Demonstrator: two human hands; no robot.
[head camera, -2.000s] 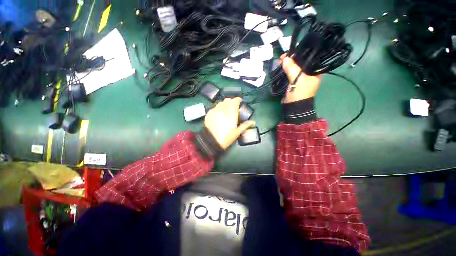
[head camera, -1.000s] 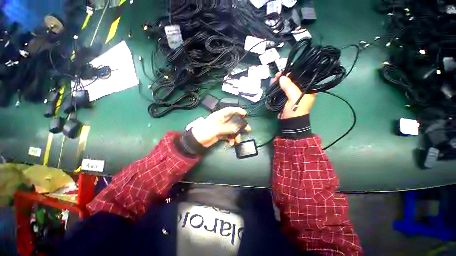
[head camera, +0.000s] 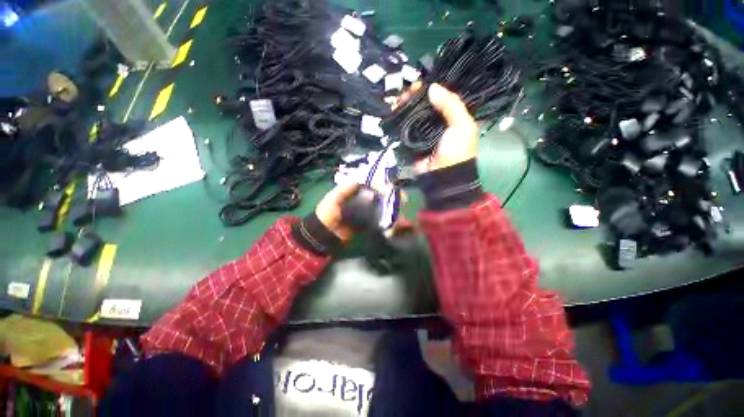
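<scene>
My right hand (head camera: 457, 130) grips a thick bundle of coiled black cables (head camera: 469, 77) above the green table. My left hand (head camera: 337, 210) is lower and to the left, closed around a blurred cluster of black modules (head camera: 360, 212). Modules with white faces (head camera: 382, 183) show just beside and above it; blur hides how many it holds. More white-faced modules (head camera: 347, 57) lie on the large cable heap (head camera: 285, 98) behind my hands.
The green table (head camera: 188, 244) holds a white sheet (head camera: 155, 163) under cables at left, a second large cable heap (head camera: 644, 122) at right and a lone white-faced module (head camera: 583, 216). A pale post (head camera: 135, 32) stands at back left. A red bin (head camera: 98, 358) is below the left edge.
The view has shifted, showing more of the right heap. My left hand now has the modules gathered close to the white-faced ones. My right hand still holds the cable bundle.
</scene>
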